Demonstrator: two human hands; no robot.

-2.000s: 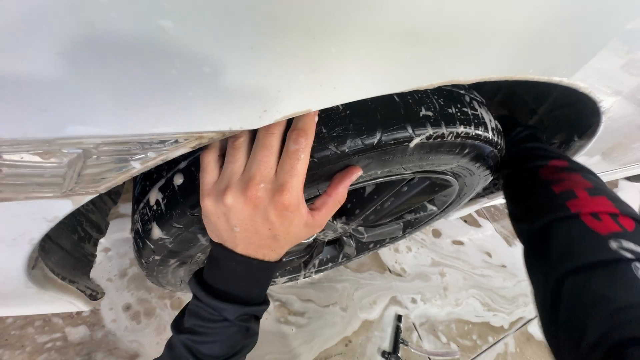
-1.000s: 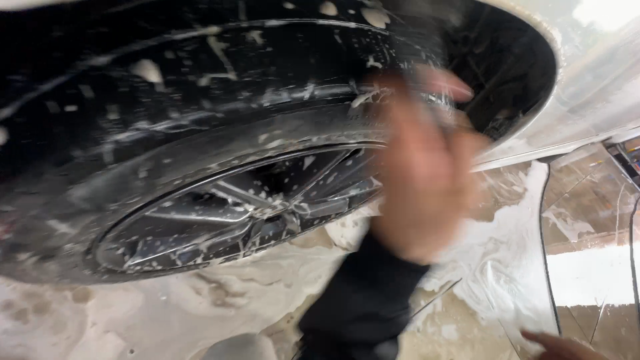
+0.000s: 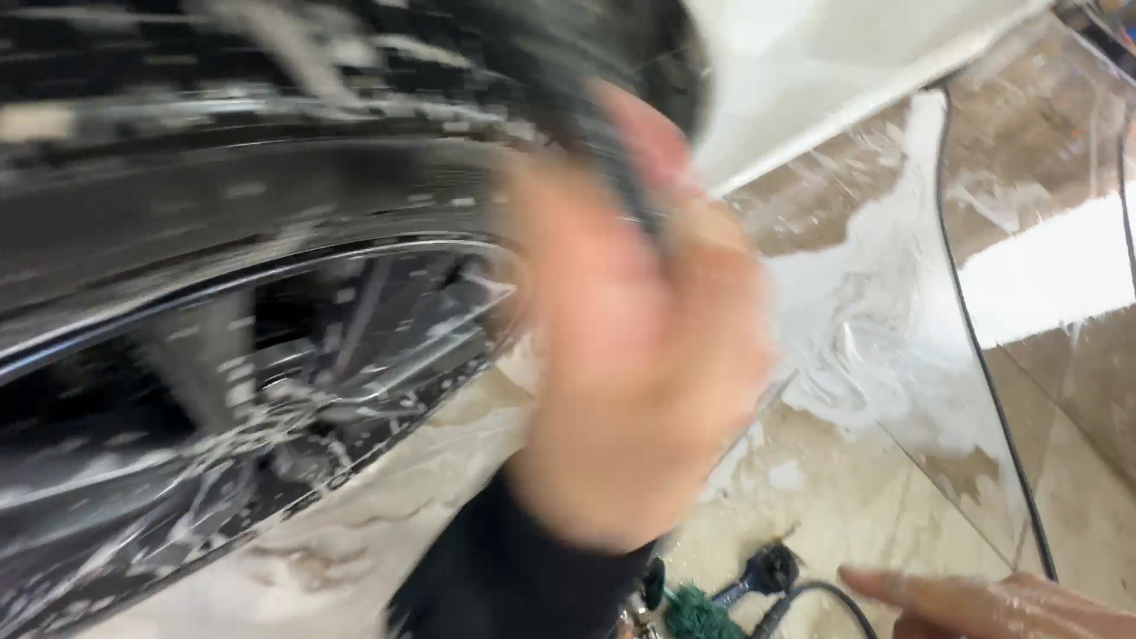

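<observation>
A blurred dark tool handle lies between the thumb and fingers of my left hand, beside the tyre near the wheel arch. Its far end is too blurred to identify. The black tyre and dark spoked wheel rim fill the left side, both streaked and spotted with foam. My right hand is low at the right, partly cut off, with one finger extended leftward; whether it holds anything is hidden. Below my left hand, a dark brush head and a green bristly brush head lie on the floor.
The white car body panel runs along the top right. White foam spreads over the wet tiled floor. A thin dark hose or cable crosses it, and a thicker dark one curves near my right hand.
Two seconds ago my left hand lay spread on the tyre and my right arm reached into the wheel arch. Now the left grips a dark handle and the right is low right. The view has shifted.
</observation>
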